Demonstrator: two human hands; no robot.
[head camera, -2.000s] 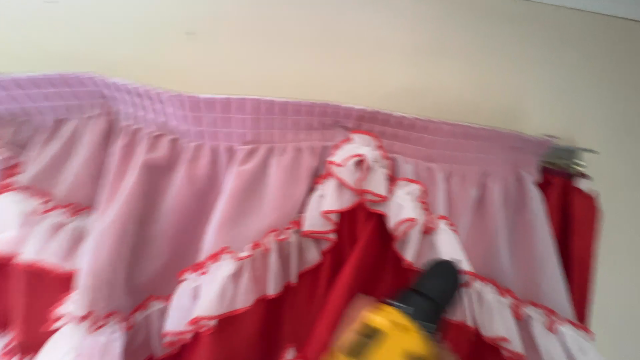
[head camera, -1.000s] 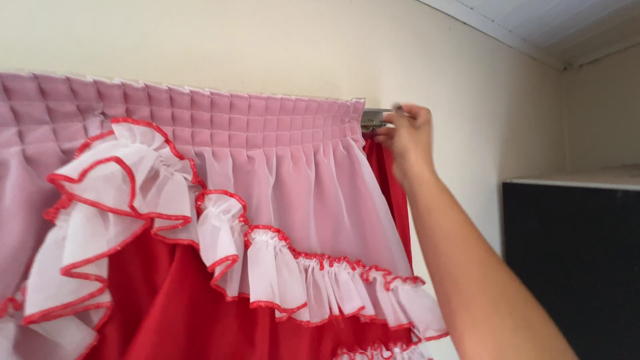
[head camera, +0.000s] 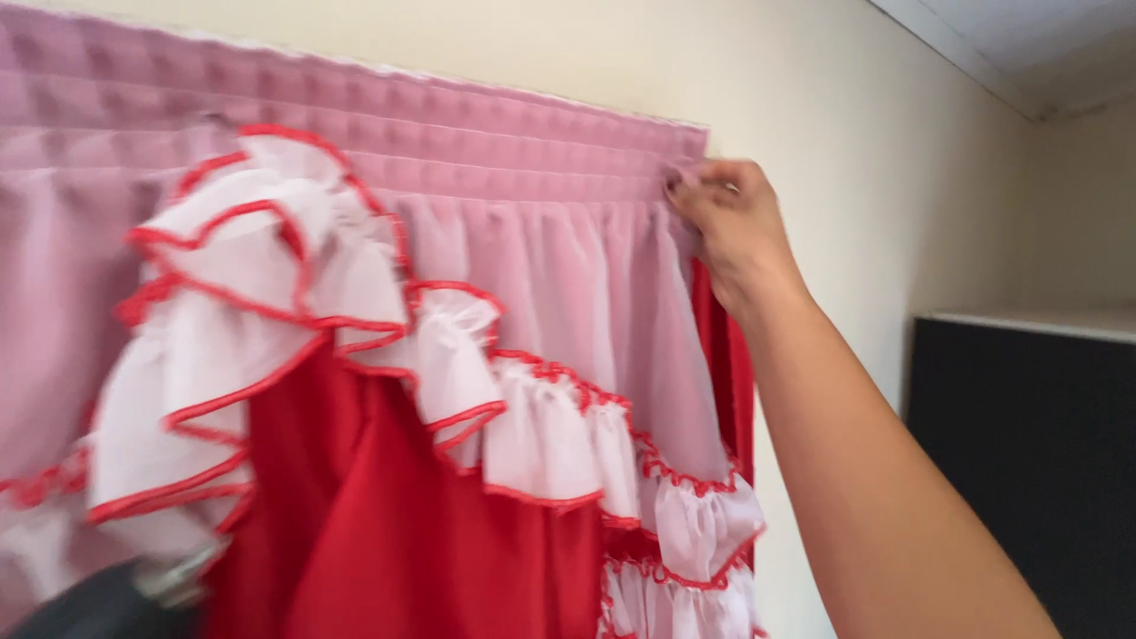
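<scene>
A pink curtain valance (head camera: 532, 160) with a gathered, smocked top hangs along the wall. White ruffles with red edging (head camera: 550, 435) cross it, and red fabric (head camera: 426, 532) hangs below. My right hand (head camera: 732, 217) pinches the valance's upper right corner between thumb and fingers. At the bottom left, a blurred black drill chuck with a metal bit (head camera: 106, 599) points at the ruffles. The drill's body and my left hand are out of the frame. A strip of red curtain (head camera: 732, 373) shows behind the valance, beside my right wrist.
A cream wall (head camera: 852, 177) rises behind and above the valance. To the right stands a dark cabinet or panel (head camera: 1021, 444) with a pale top. The ceiling edge (head camera: 967, 62) runs across the upper right.
My right hand has gone from the metal bracket at the valance's end to the fabric corner, which now covers the bracket. The drill, unseen one second ago, shows again at the lower left.
</scene>
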